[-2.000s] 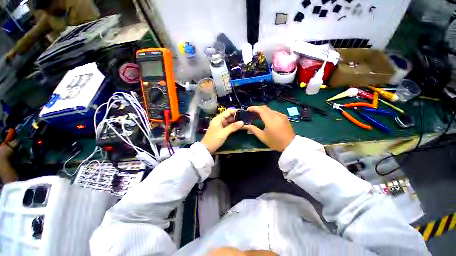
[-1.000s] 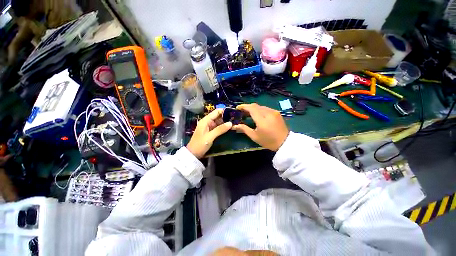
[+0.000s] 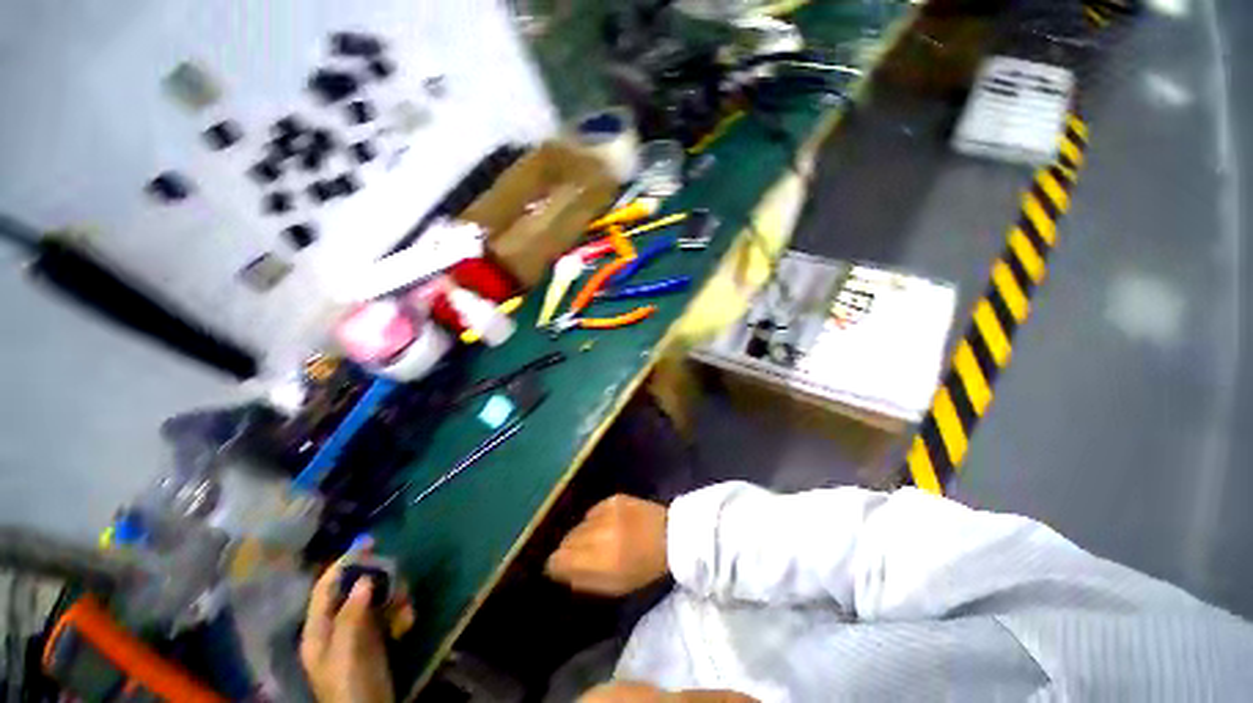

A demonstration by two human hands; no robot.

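Note:
My left hand (image 3: 346, 639) is at the lower left, over the near edge of the green bench mat (image 3: 460, 529). It holds a small dark watch housing (image 3: 363, 585) between thumb and fingers. My right hand (image 3: 614, 545) is away from the housing, beside the bench edge, with its fingers curled down; whether it holds anything is hidden. Thin metal tweezers (image 3: 467, 463) lie on the mat, near a small cyan square (image 3: 496, 411).
Orange-handled cutters (image 3: 617, 319) and blue-handled pliers (image 3: 646, 289) lie farther along the bench. A cardboard box (image 3: 546, 210) stands behind them. A blue tray (image 3: 344, 433) holds small parts. A white-topped box (image 3: 900, 350) stands beyond the bench edge, by yellow-black floor tape (image 3: 984, 343).
The view has swung right and tilted. My right hand has left the housing and moved down beside the bench edge. My left hand still holds the housing.

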